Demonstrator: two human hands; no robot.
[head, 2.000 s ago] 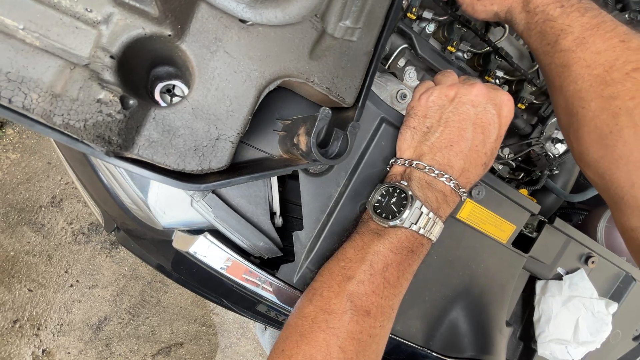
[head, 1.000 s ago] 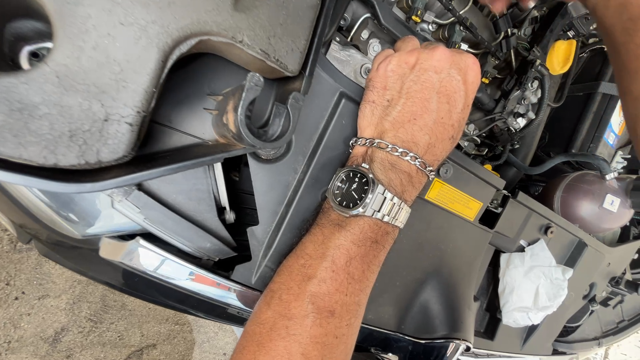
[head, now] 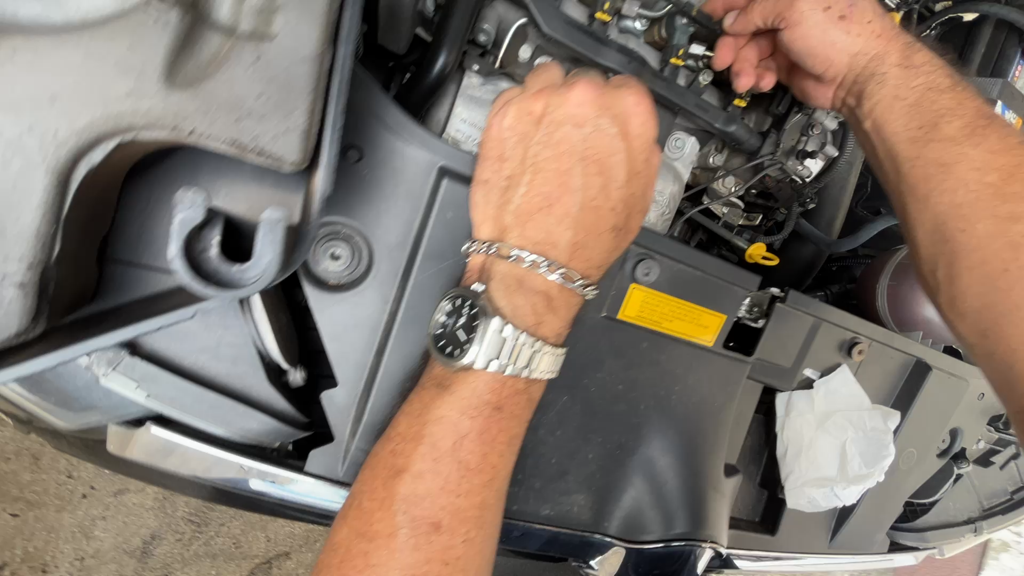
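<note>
My left hand (head: 564, 168), with a metal watch (head: 460, 328) and a chain bracelet (head: 536, 268) at its wrist, lies back up over the front edge of the car engine (head: 668, 172). Its fingers curl down out of sight, so any hold is hidden. Up at the right, my right hand (head: 800, 48) has its thumb and fingertips at a dark part among the yellow-marked connectors (head: 688, 56); whether it grips that part is unclear. A black rail-like tube (head: 640, 72) crosses the engine between my hands.
A grey plastic cover (head: 160, 72) with a forked clip (head: 228, 248) stands at the left over the headlight. The front panel (head: 624, 432) bears a yellow label (head: 672, 314). Crumpled white paper (head: 836, 440) lies at the right, near a yellow dipstick handle (head: 760, 254) and a reservoir (head: 896, 296).
My right hand, mostly cut off by the top edge before, now shows over the engine. My left hand stays by the engine's front edge. The view has shifted.
</note>
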